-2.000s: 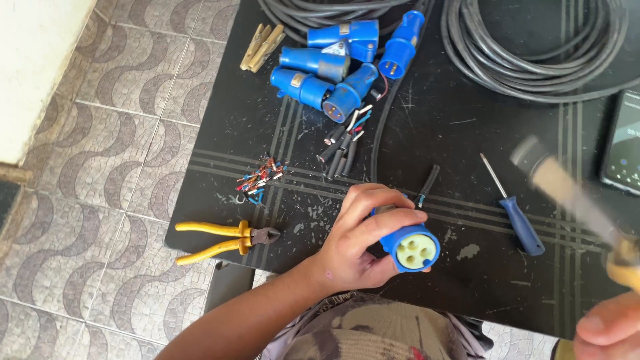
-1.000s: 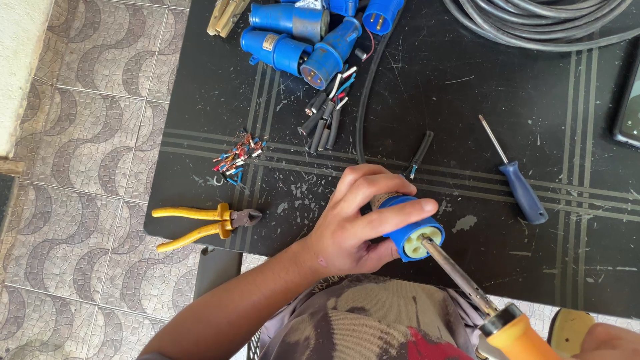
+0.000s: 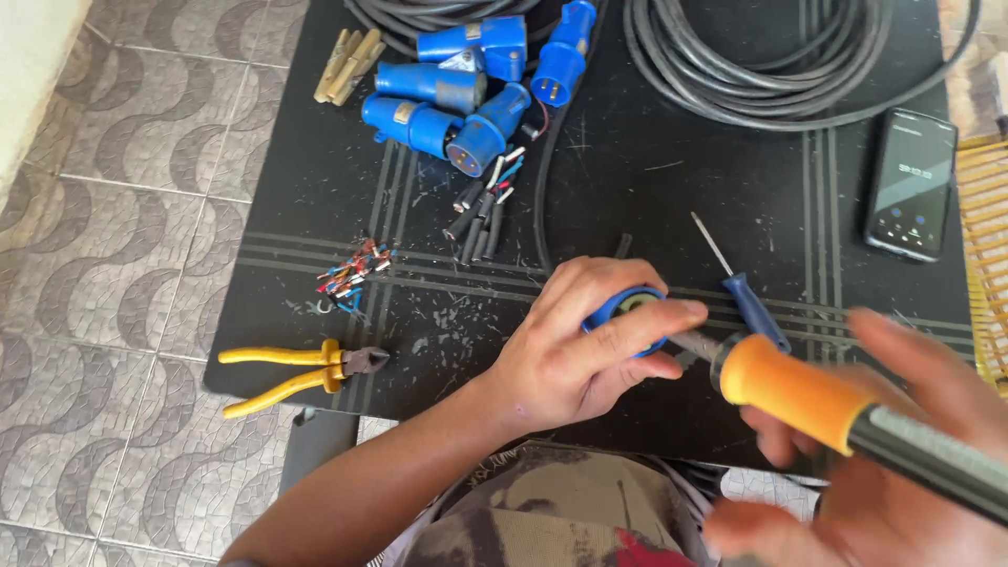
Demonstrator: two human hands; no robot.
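Observation:
A round blue industrial plug connector (image 3: 605, 309) is gripped in my left hand (image 3: 587, 339), above the table near its front edge. The fingers partly cover its pale insert. On the right, an orange-handled tool with a metal shaft and a black rear part (image 3: 803, 390) points at the connector; its tip is hidden behind my left fingers. My right hand (image 3: 890, 449) is blurred beside and under that handle, with its fingers apart. Whether it grips the handle cannot be told. Behind lies a blue-handled screwdriver (image 3: 752, 311). A short black cable piece (image 3: 624, 246) shows beyond my left hand.
Several blue connectors (image 3: 429, 85), wooden clothespins (image 3: 348, 67) and coiled black cable (image 3: 756, 87) lie at the back. Cut cable pieces (image 3: 480, 220) and wire scraps (image 3: 354, 272) are nearer. Yellow-handled pliers (image 3: 303, 370) lie front left; a phone (image 3: 909, 185) lies right.
The orange-handled tool's tip was at the connector's face one second ago and is now hidden. My right hand has come further into view with its fingers spread. My left hand still holds the connector.

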